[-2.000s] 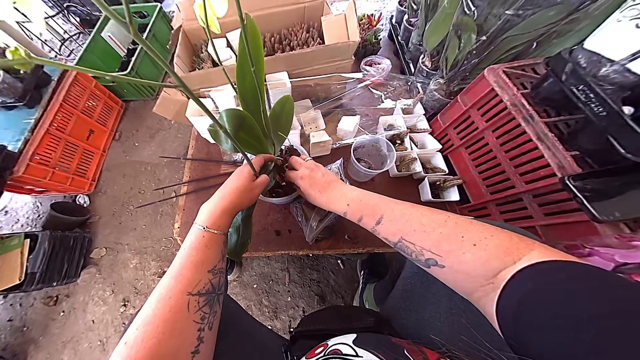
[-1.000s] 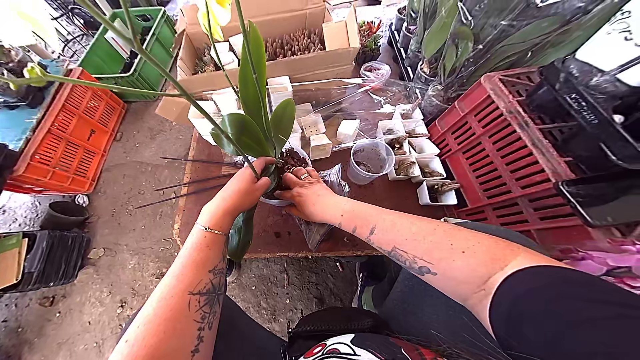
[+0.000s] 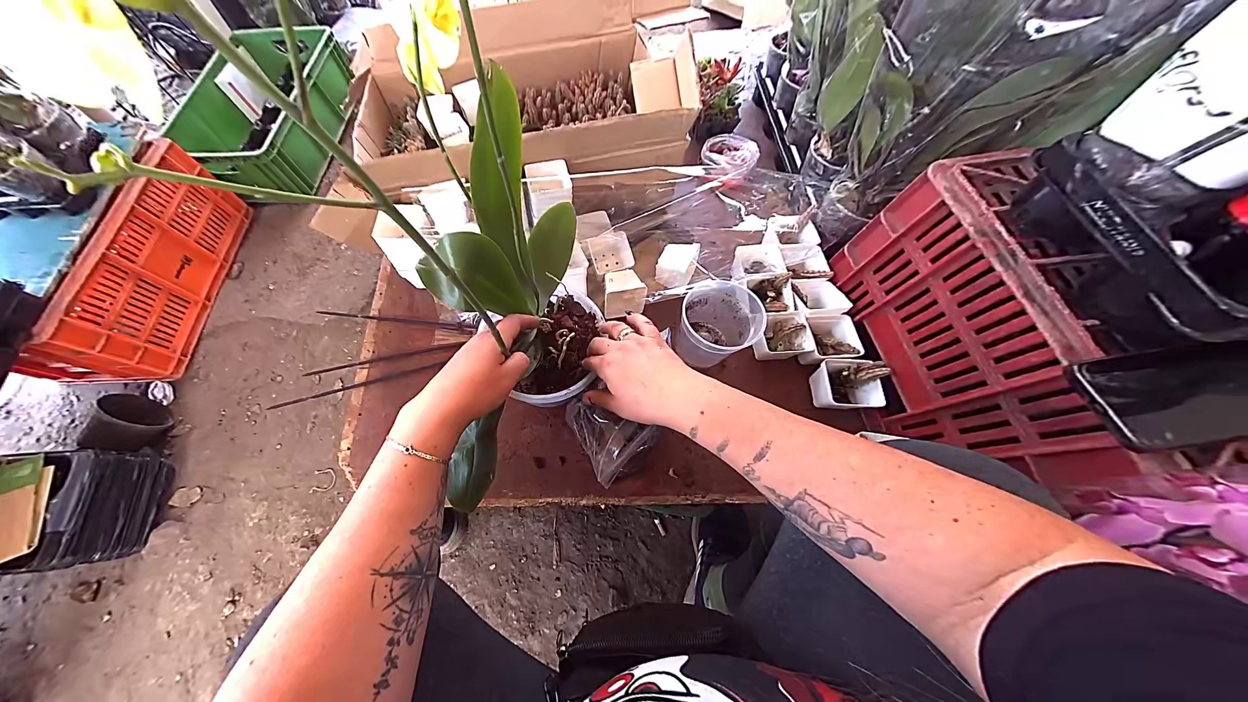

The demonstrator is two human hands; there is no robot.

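Observation:
A yellow-flowered orchid (image 3: 502, 185) stands in a whitish plastic pot (image 3: 554, 396) filled with brown bark mix (image 3: 568, 343). My left hand (image 3: 483, 370) grips the plant's base and stem at the pot's left side. At the pot's right rim rests my right hand (image 3: 639, 369), fingers bent at the edge of the bark; whether it grips the rim is unclear. Beneath that hand lies a clear plastic bag (image 3: 612, 444) with dark contents. Just right stands a translucent plastic cup (image 3: 720, 322) with some material inside. Thin dark sticks (image 3: 366, 375) project past the table's left edge.
Small white square pots (image 3: 785, 334), several with small plants, stand on the brown table (image 3: 526, 468). Behind is a cardboard box (image 3: 604, 136) of small succulents. A red crate (image 3: 985, 322) flanks the right; orange (image 3: 146, 273) and green (image 3: 278, 127) crates are left. Wrapped plants (image 3: 877, 97) stand back right.
My right hand has moved off the bark by the plant's base to the pot's right rim. My left hand has stayed at the base of the orchid.

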